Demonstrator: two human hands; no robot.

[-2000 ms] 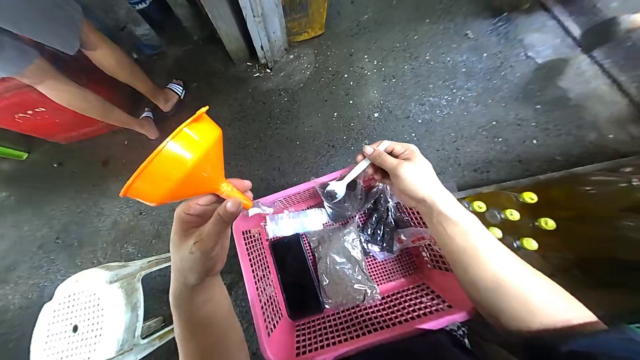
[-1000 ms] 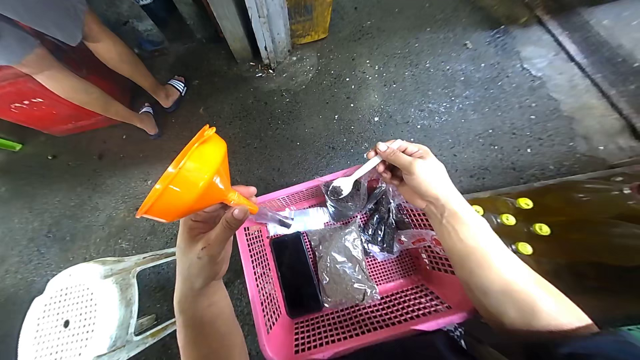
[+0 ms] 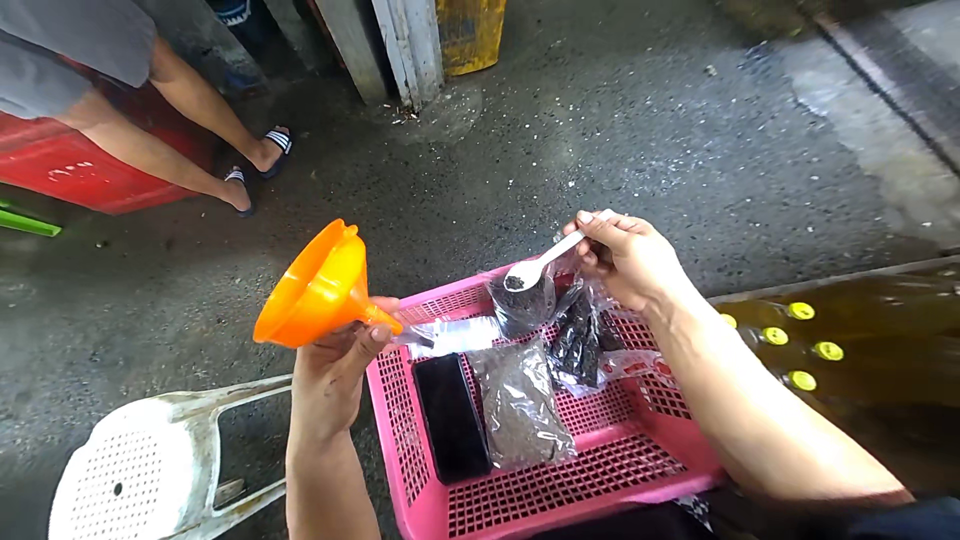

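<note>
My left hand grips the spout of an orange plastic funnel, which is tilted with its mouth to the upper left. A small clear plastic bag with a little dark matter in it hangs at the spout's tip. Between the fingers of my right hand is a white plastic spoon, its bowl holding some dark grains. Under the spoon, an opened clear bag of dark grains stands in a pink plastic basket. The basket also holds a black smartphone and a clear bag of grey-brown powder.
Black plastic wrapping lies in the basket's right part. Bottles with yellow caps are at the right. A white plastic stool stands lower left. Another person's legs are beside a red container, upper left.
The funnel has tilted and moved slightly away from its position two seconds ago. The small bag at its spout now reaches over the basket. My right hand still holds the spoon above the dark grains.
</note>
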